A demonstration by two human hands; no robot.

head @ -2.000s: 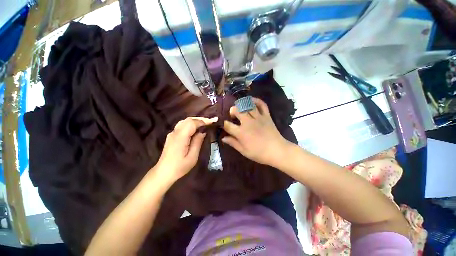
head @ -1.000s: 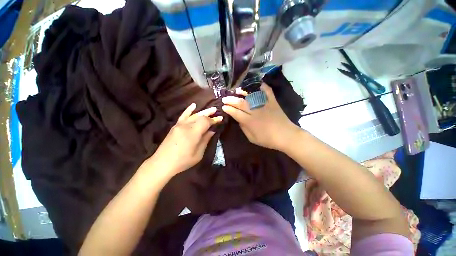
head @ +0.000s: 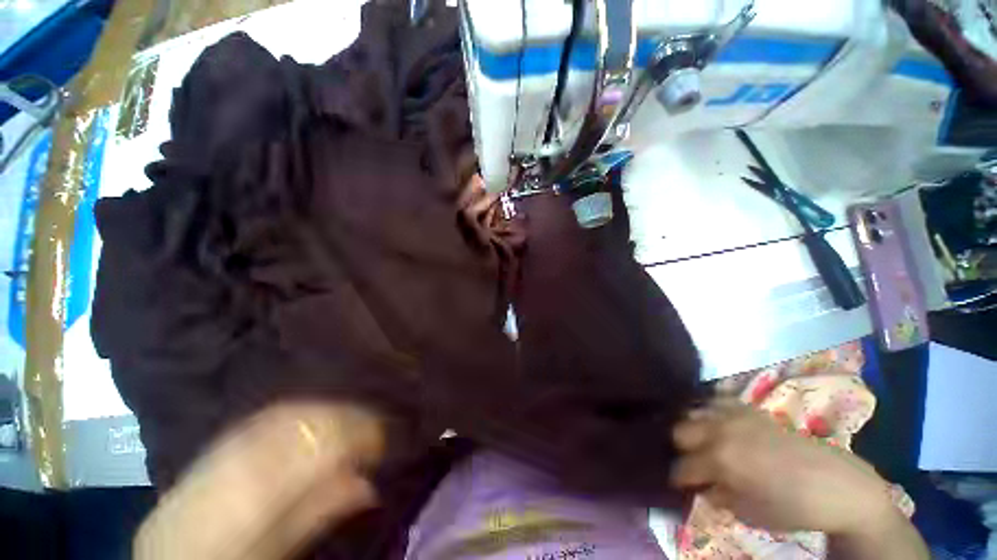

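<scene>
The dark brown garment (head: 361,263) lies heaped left of the needle and spreads toward my lap. Its gathered edge is under the presser foot (head: 512,202) of the white sewing machine (head: 809,66). The ridged grey knob (head: 593,210) is just right of the foot. My left hand (head: 295,470) is blurred at the garment's lower left; its fingers cannot be made out clearly. My right hand (head: 727,454) is at the garment's lower right edge, fingers curled on the brown cloth.
Scissors (head: 804,205) and a black-handled tool (head: 833,271) lie right of the machine, beside a pink-purple phone (head: 891,279). Floral cloth (head: 831,399) hangs at the right near my lap. A dark tray (head: 968,235) is far right. Brown tape (head: 66,241) edges the table at left.
Both hands have left the needle area and moved down toward me, the left to the lower left, the right to the lower right. The cloth below the foot is spread wider to the right.
</scene>
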